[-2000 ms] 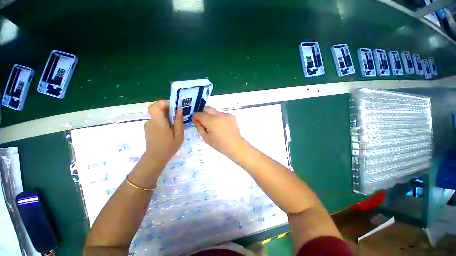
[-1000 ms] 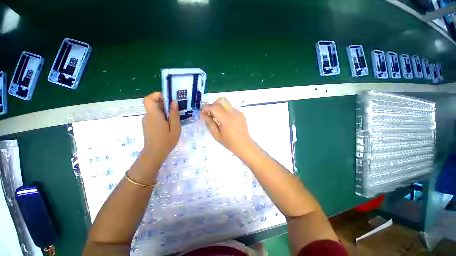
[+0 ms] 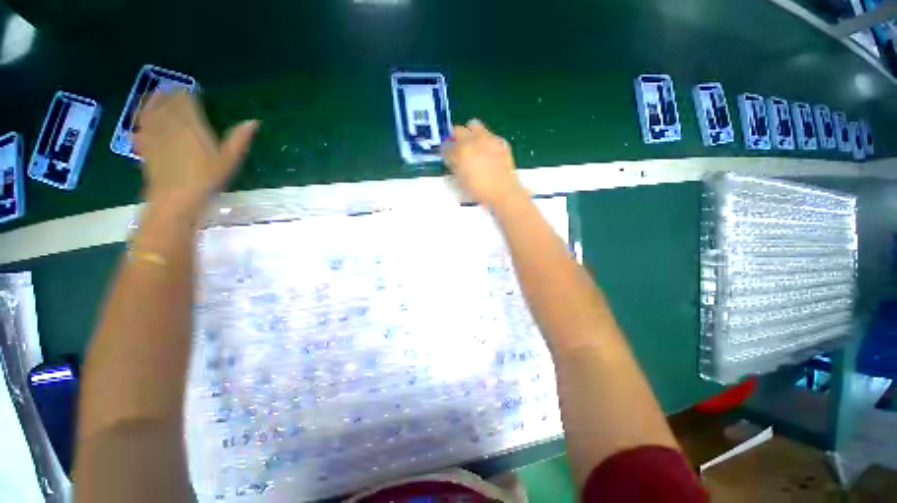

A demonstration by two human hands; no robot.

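Note:
A pale blue-white device housing (image 3: pixel 420 116) with dark inner parts lies on the green belt ahead. My right hand (image 3: pixel 479 162) is at its lower right corner, fingers bent together; whether it touches or pinches anything is unclear. My left hand (image 3: pixel 182 142) is blurred, thumb spread, over another housing (image 3: pixel 128 123) at the upper left and partly hides it; its grip cannot be told. The component tray (image 3: pixel 374 344), a wide white sheet with rows of small bluish marks, lies in front of me, its left edge hidden by my left forearm.
A pale rail (image 3: pixel 590 178) runs between belt and bench. More housings lie on the belt at left (image 3: pixel 65 140) and right (image 3: pixel 713 114). Stacked clear trays (image 3: pixel 777 280) stand at right. A dark blue pouch or phone (image 3: pixel 54 403) and white sheets (image 3: pixel 15 393) are at left.
The housing held by my left hand now lies on the belt, farther forward and right. My left hand has let go and moved left to another housing. My right hand has moved forward and right.

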